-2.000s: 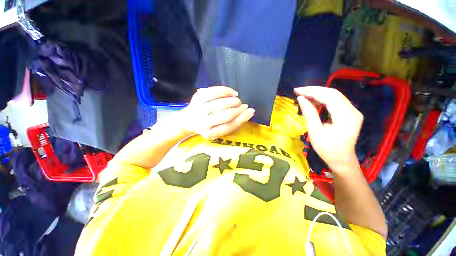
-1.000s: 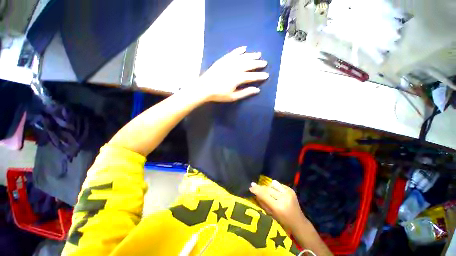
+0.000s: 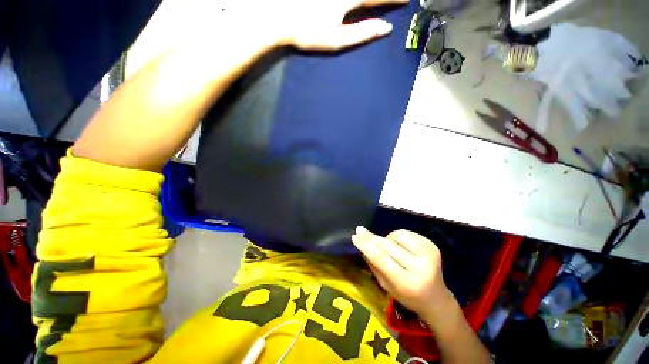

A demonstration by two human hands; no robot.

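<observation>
A navy cut panel [image 3: 334, 121] lies over the white table's front edge and drapes down to my lap. My left hand [image 3: 331, 28] lies on the panel's upper part, with its fingers reaching the top edge of the picture, partly cut off. My right hand [image 3: 402, 266] is at the panel's lower right corner near my shirt, with thumb and fingertips pinched at the cloth edge. The presser foot area is not clearly seen; a yellow-green spot [image 3: 413, 32] shows beside the panel's right edge.
Red-handled snips [image 3: 530, 138], a crumpled white glove-like item [image 3: 587, 71] and a dark holed disc [image 3: 450, 61] lie on the white table [image 3: 455, 170] at right. Other navy cloth [image 3: 64, 50] hangs at upper left. A blue basket [image 3: 174, 202] and red basket [image 3: 498, 281] sit below.
The view has shifted to show more of the table. My left hand has moved up along the panel to the top of the picture. My right hand remains at the panel's lower corner.
</observation>
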